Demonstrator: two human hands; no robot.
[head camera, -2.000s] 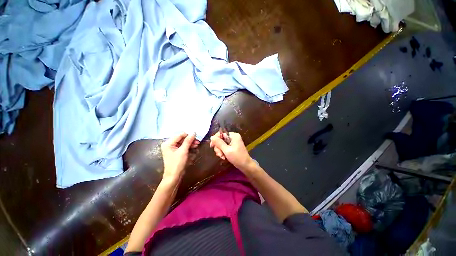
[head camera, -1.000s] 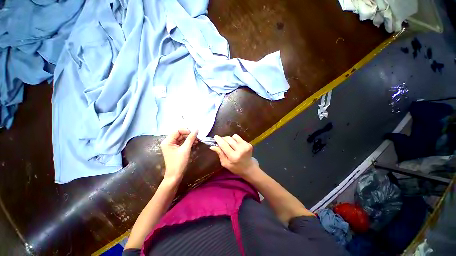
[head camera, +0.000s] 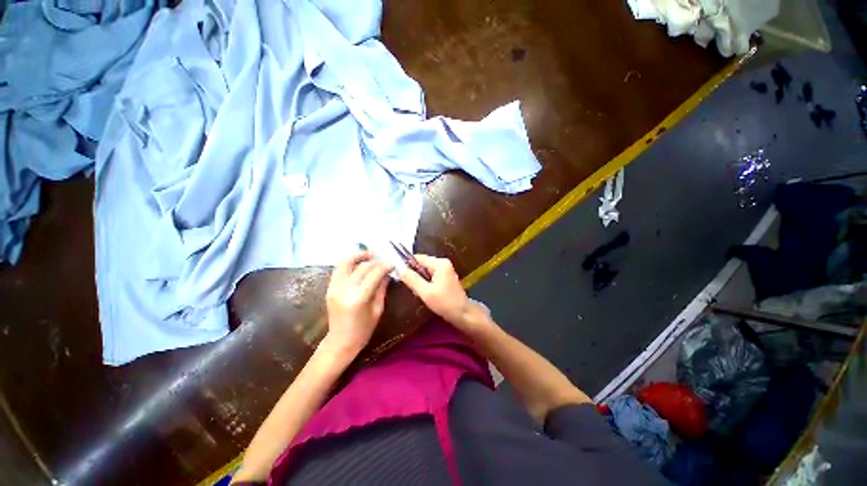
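Note:
A light blue shirt (head camera: 271, 161) lies spread on the dark brown table (head camera: 561, 57), its near corner almost white under glare. My left hand (head camera: 358, 296) pinches that corner at the near side. My right hand (head camera: 439, 288) holds small dark red thread snips (head camera: 409, 258), their points directed up and left over the cloth. The right fingertips are also close against the corner; whether they grip it is hard to tell. Any thread is too fine to see.
A crumpled blue garment pile (head camera: 57, 85) lies at the upper left. White cloth (head camera: 708, 21) is at the upper right. Yellow tape (head camera: 608, 171) marks the table edge. Beyond it are floor scraps, a clear plastic bag (head camera: 720, 365) and a red bundle (head camera: 673, 408).
My left hand has moved right and turned inward over the corner. The snips now show pointing forward from my right hand. The shirt's near corner has shifted slightly.

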